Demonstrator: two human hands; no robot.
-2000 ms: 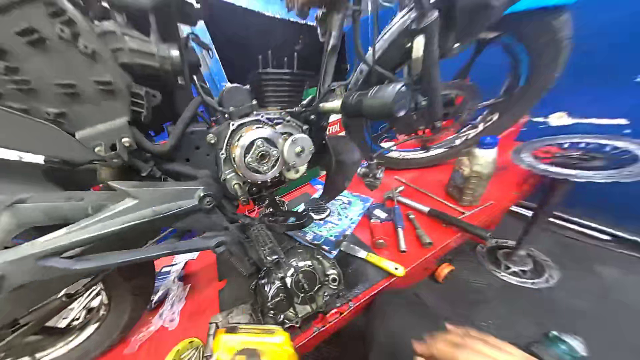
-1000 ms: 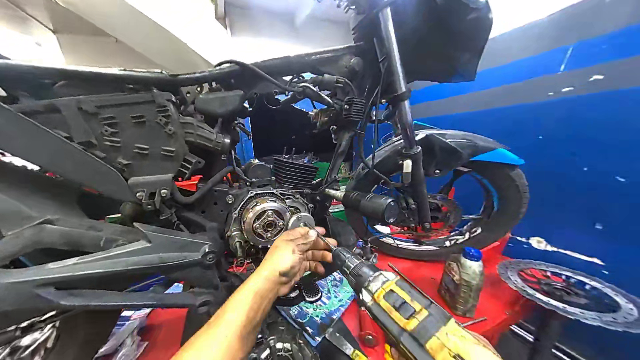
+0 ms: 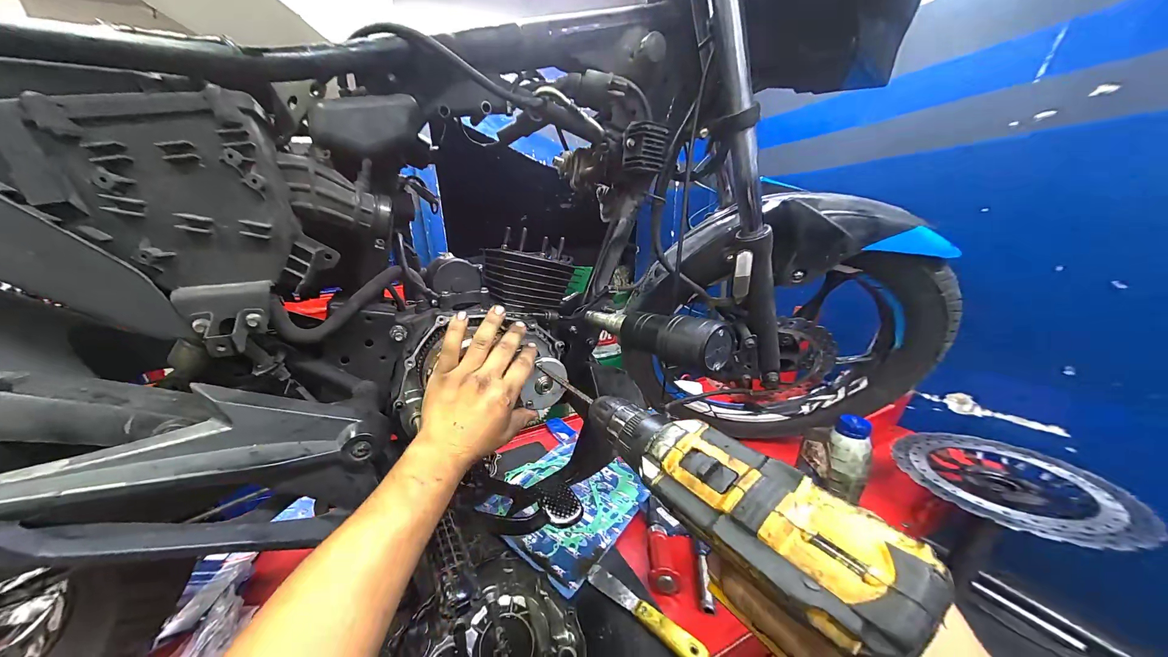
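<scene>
My left hand [image 3: 479, 392] lies with fingers spread over the clutch side of the open motorcycle engine [image 3: 406, 401], palm toward it. Beside its fingertips shows a round metal oil filter rotor cover [image 3: 545, 385]. The yellow and black cordless drill [image 3: 776, 511] points up and left, its thin bit [image 3: 572, 391] reaching to the rotor cover; whether it touches a screw I cannot tell. My right hand [image 3: 954, 634] is mostly hidden behind the drill's rear, holding it. The finned cylinder [image 3: 529, 278] with upright studs stands above the engine case.
On the red bench lie a patterned gasket packet [image 3: 593, 520], an engine side cover [image 3: 511, 620], a yellow-handled scraper [image 3: 652, 616] and a red-handled tool [image 3: 663, 557]. A blue-capped bottle [image 3: 850, 456] stands near the front wheel [image 3: 940, 310]. A brake disc [image 3: 1022, 488] is at the right.
My left hand has moved from the drill's bit end onto the engine, its fingers now spread. The drill now points at the rotor cover. Two seconds ago no drill was in view.
</scene>
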